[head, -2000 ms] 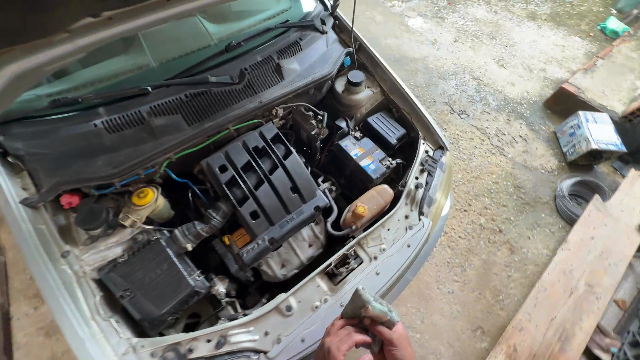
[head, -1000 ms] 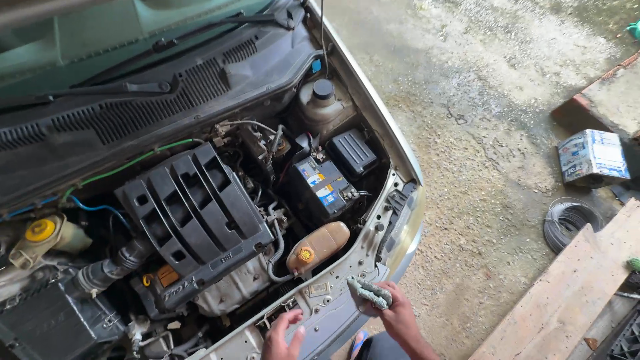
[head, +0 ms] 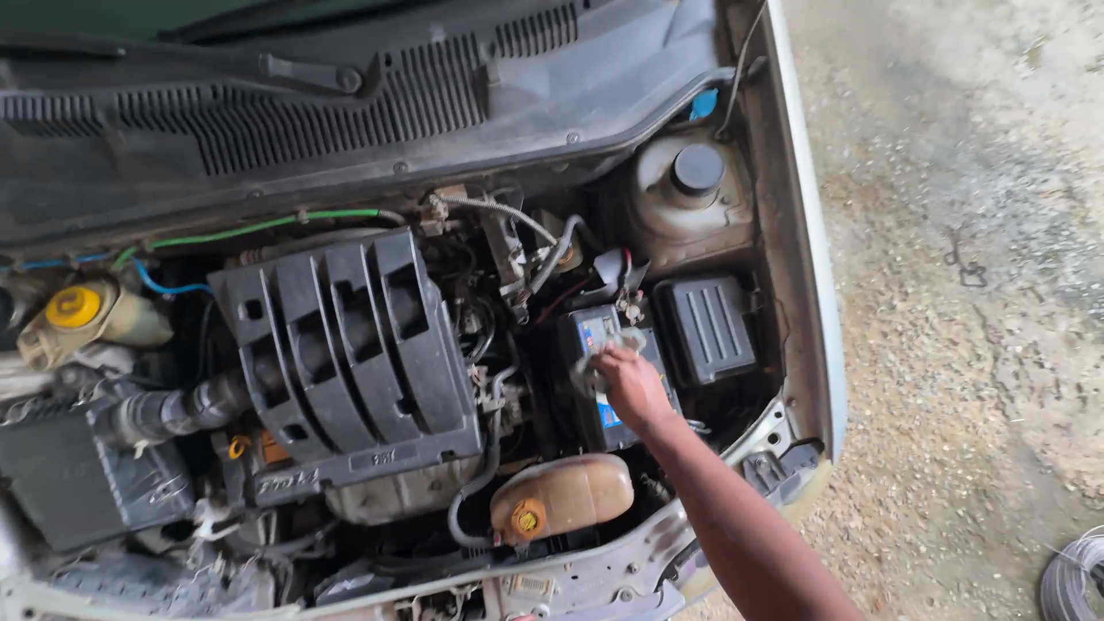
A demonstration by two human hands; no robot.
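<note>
My right hand (head: 634, 384) reaches into the engine bay from the lower right and presses a greyish cloth (head: 591, 377) on top of the car battery (head: 595, 431). The fingers are bunched on the cloth, which covers part of the battery's label. Right of the battery is a black ribbed plastic box (head: 705, 328). A brown coolant expansion tank (head: 565, 496) with an orange cap lies just below the battery. Of my left hand (head: 523, 617), only a fingertip shows at the bottom edge, so its state is hidden.
The black plastic engine cover (head: 345, 362) lies left of the battery, with hoses and cables between. Behind runs the black cowl grille (head: 302, 129) with a wiper arm. A capped strut tower (head: 694, 185) stands at the upper right. A wire coil (head: 1078, 578) rests on the gravelly ground.
My right hand has moved from the front edge of the car onto the battery, with the cloth in it. My left hand has dropped almost out of view. The view has come closer to the engine bay.
</note>
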